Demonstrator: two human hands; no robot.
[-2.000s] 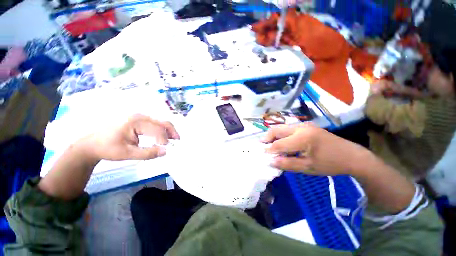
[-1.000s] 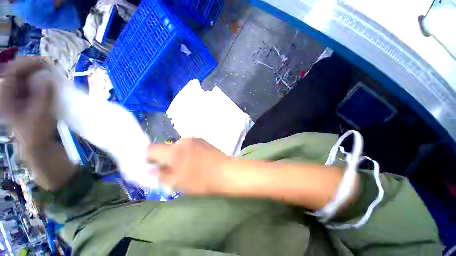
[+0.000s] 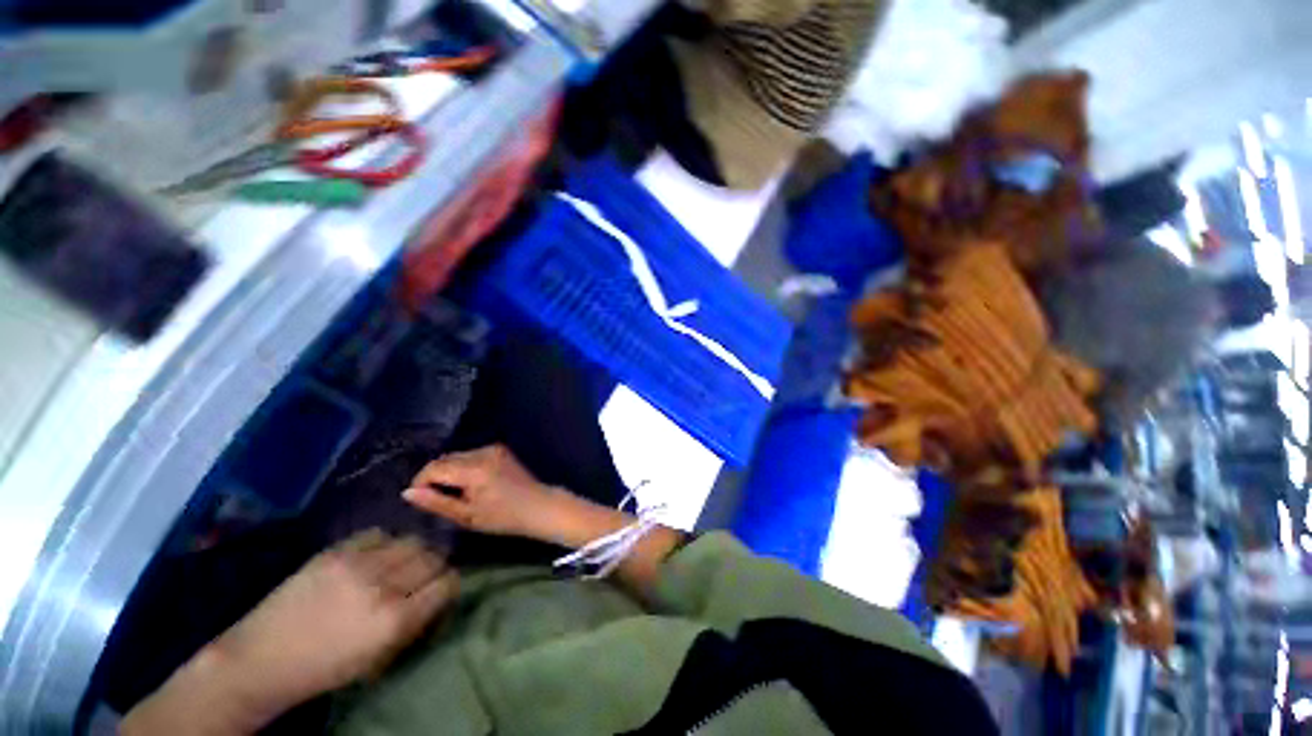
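My right hand (image 3: 497, 493), with white cords at the wrist, is over my lap. Its fingers are loosely curled, with a gap between thumb and finger, and no cloth shows in it. My left hand (image 3: 331, 611) is blurred, close below and left of it. No cloth shows in it, but its fingers are unclear. The white garment piece is not seen in either hand. On the white table (image 3: 43, 539) at the left lie a black smartphone (image 3: 101, 245), scissors with orange and red loops (image 3: 353, 132) and a green-handled tool (image 3: 299, 190).
A blue crate (image 3: 633, 309) with a white strip (image 3: 669, 305) across it stands beyond my right hand. White material (image 3: 662, 453) lies beside it. Red material (image 3: 475, 216) hangs by the table edge. Rust-orange fabric (image 3: 964, 345) is heaped at right. A striped brown garment (image 3: 791, 72) shows at top.
The view has swung from the floor and crates to the table's other end. The white piece held between my hands is out of sight. My hands are now close together over my lap.
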